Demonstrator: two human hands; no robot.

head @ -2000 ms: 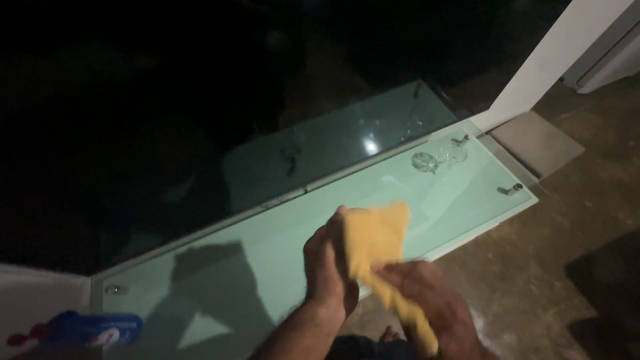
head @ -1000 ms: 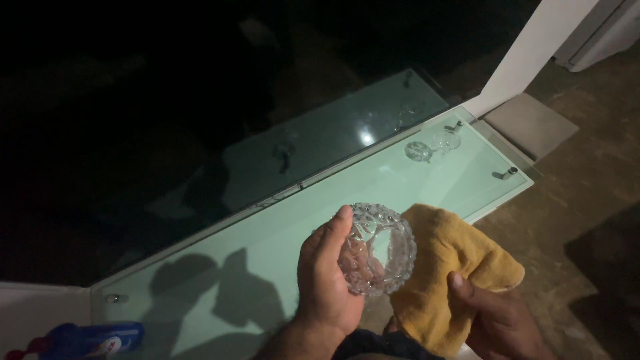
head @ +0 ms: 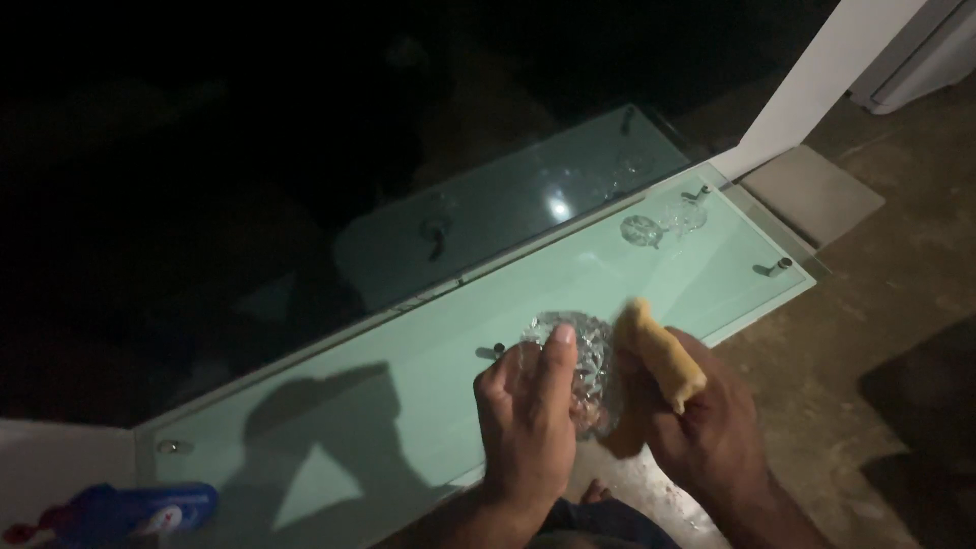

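Note:
A cut-glass bowl is held up in my left hand, the thumb lying across its near side. At the bowl's right side, my right hand grips a bunched yellow cloth; whether the cloth touches the glass cannot be told. Both hands are above the near edge of a glass shelf top with a pale green surface. Toward the shelf's right end stands a small clear glass piece, with a patterned shadow beside it.
A blue spray bottle with a red nozzle lies at the lower left. Metal standoffs hold the glass top. A dark reflective pane rises along the far edge. A flat beige slab is beyond the right end, near a white post.
The yellow cloth, spread out beside the bowl one second ago, is now bunched in my right hand. Two seconds ago the cloth was in front of my left hand and the bowl was not visible.

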